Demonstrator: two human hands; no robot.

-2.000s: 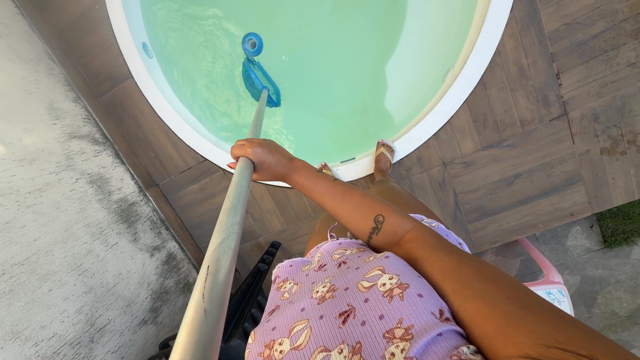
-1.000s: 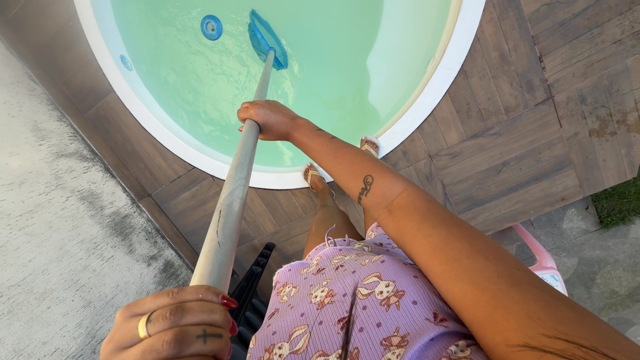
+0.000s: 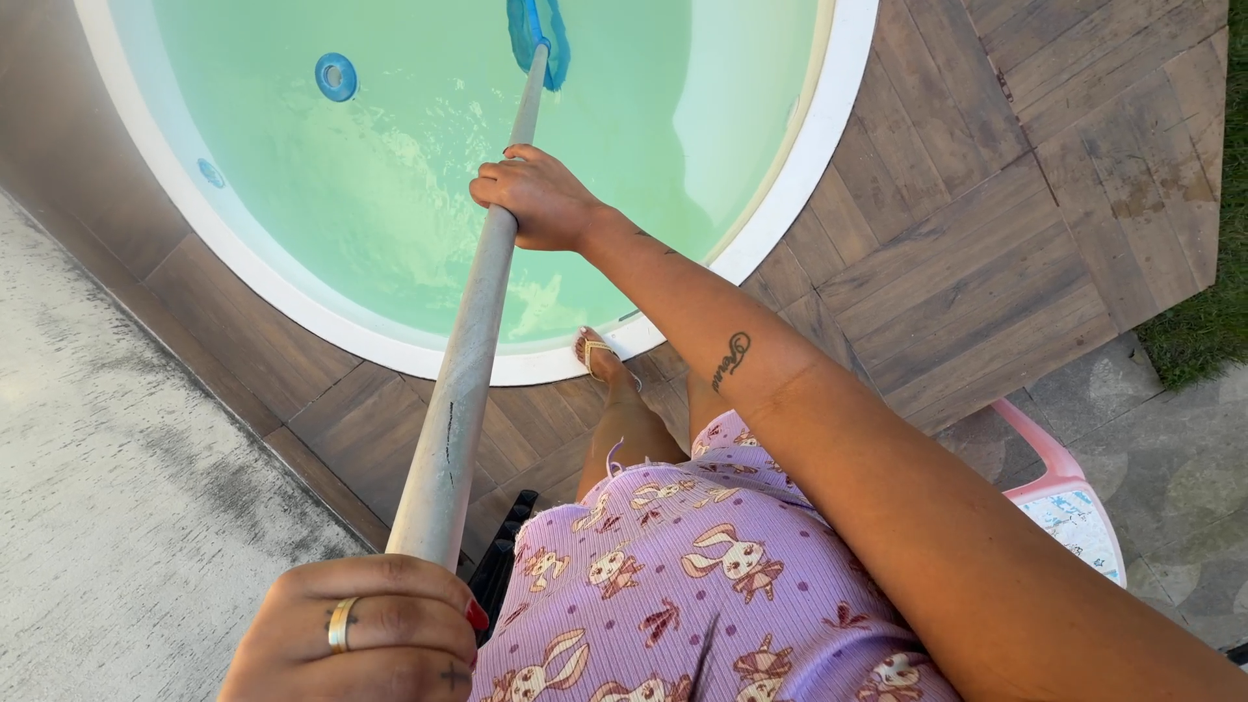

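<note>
A long grey pole [image 3: 468, 361] slants from the bottom left up over the round pool. Around its near end my left hand [image 3: 361, 629] is closed, a gold ring on one finger. Farther along, above the pool's near side, my right hand [image 3: 536, 195] grips the same pole. The blue skimmer net [image 3: 556, 49] on the far end is over or in the greenish water at the top edge; how deep it sits I cannot tell. Left of it, a round blue float or fitting [image 3: 335, 77] shows in the water.
The white pool rim [image 3: 829, 127] curves just beyond my sandalled foot [image 3: 600, 356]. Wood-look decking [image 3: 965, 283] surrounds it. A rough pale wall or slab [image 3: 117, 468] lies left, a pink-and-white chair [image 3: 1058, 487] right, and a black slatted object [image 3: 502, 556] beside my clothing.
My left hand, out of view two seconds ago, now shows on the pole. The net has moved away from the round blue object, toward the right and the top edge. The view has shifted.
</note>
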